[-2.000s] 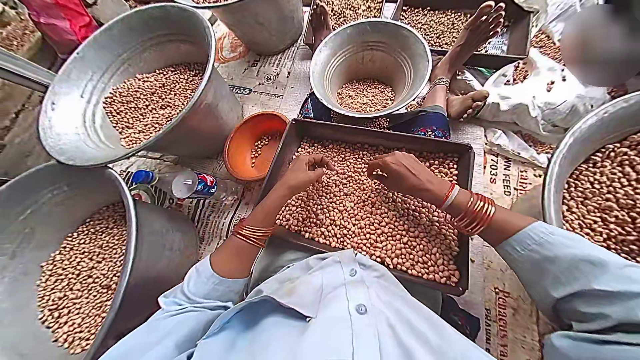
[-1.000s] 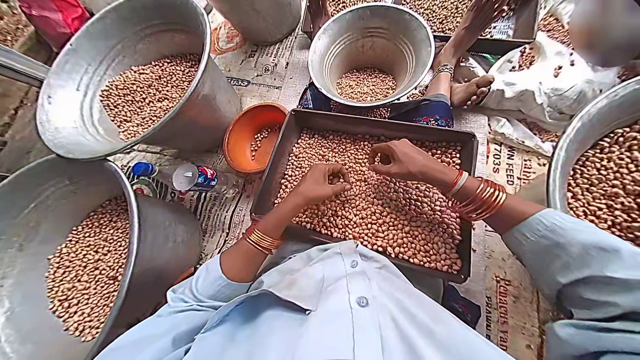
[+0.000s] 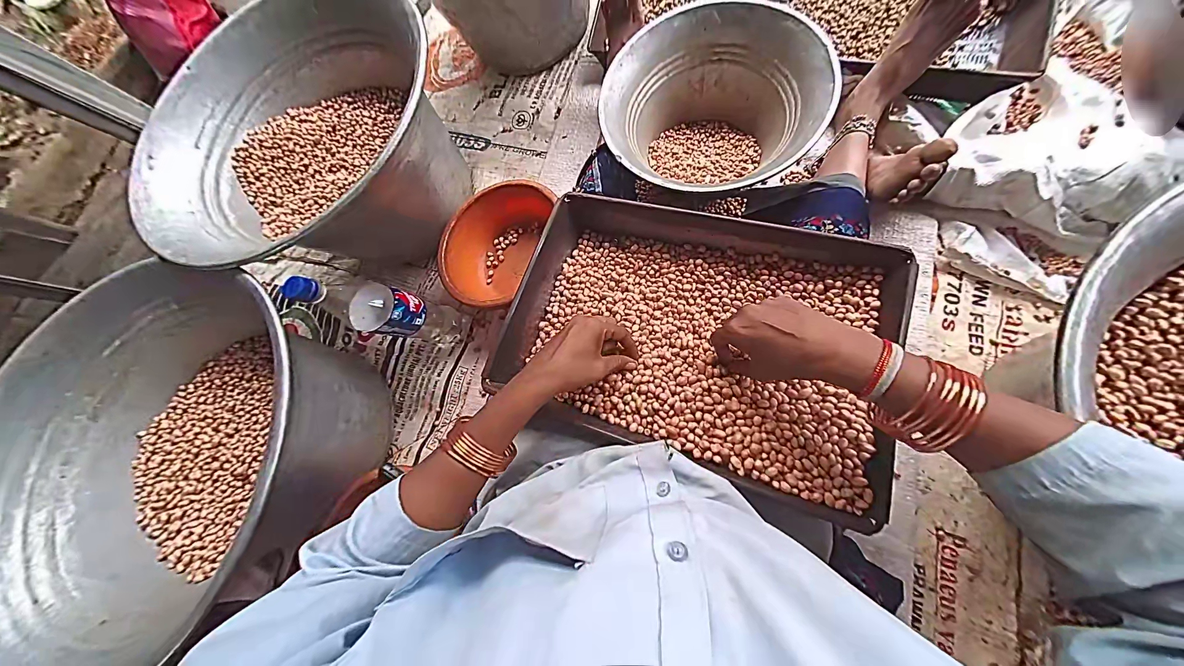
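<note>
A dark rectangular metal tray (image 3: 902,305) lies in front of me, tilted slightly, filled with a layer of pinkish-brown shelled nuts, seemingly peanuts (image 3: 675,324). My left hand (image 3: 587,354) is over the tray's left part, fingers curled and thumb near the fingertips; whether a nut is between them cannot be told. My right hand (image 3: 777,340) rests on or just above the nuts right of centre, fingers bent down, fingertips partly hidden. An orange plastic bowl (image 3: 453,245) with a few nuts touches or nearly touches the tray's left side.
Metal tubs with nuts stand at upper left (image 3: 444,166), lower left (image 3: 342,407), beyond the tray (image 3: 610,102) and at right (image 3: 1073,314). Plastic bottles (image 3: 407,313) lie beside the bowl. Another person's foot (image 3: 902,171) is beyond the tray, near white sacks (image 3: 1027,185). Printed sacking covers the ground.
Since one second ago, my right hand has moved down onto the nuts. My left hand stays over the left part of the tray, its fingers still bent.
</note>
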